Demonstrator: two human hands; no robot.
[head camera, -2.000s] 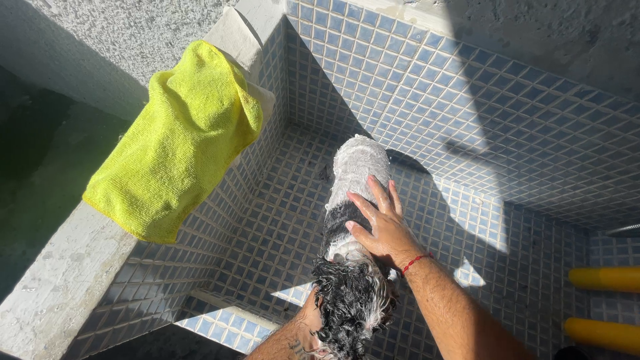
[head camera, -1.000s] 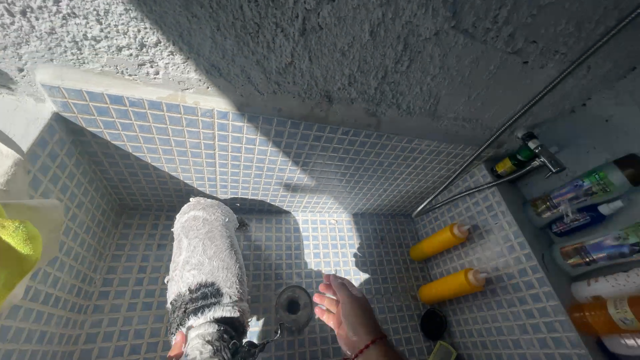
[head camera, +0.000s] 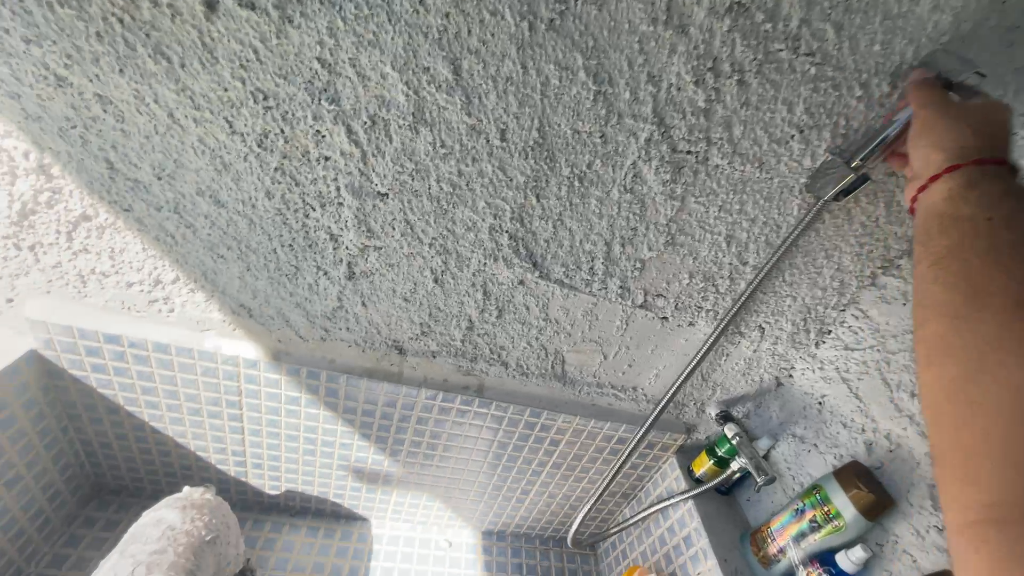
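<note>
At the upper right, my right hand (head camera: 952, 136) is closed around the handle of a chrome handheld shower head (head camera: 884, 140), against the rough wall by its wall holder. From its lower end a flexible metal hose (head camera: 720, 328) runs down into the tiled basin and loops back up to a chrome tap (head camera: 744, 456). A lathered, whitish part of the dog (head camera: 180, 536) shows at the bottom left, inside the basin; the rest of the dog is cut off by the frame. My left hand is out of view.
Blue-tiled basin walls (head camera: 448, 448) span the lower frame under a rough plaster wall (head camera: 448, 176). On the right ledge stand a bottle with a brown cap (head camera: 820, 516), a blue bottle with a white cap (head camera: 848, 560) and a small green-and-yellow container (head camera: 714, 460) beside the tap.
My right hand has left the dog's side, risen to the upper right and taken hold of the shower head. The view has swung up and right; the yellow-green cloth is out of frame.
</note>
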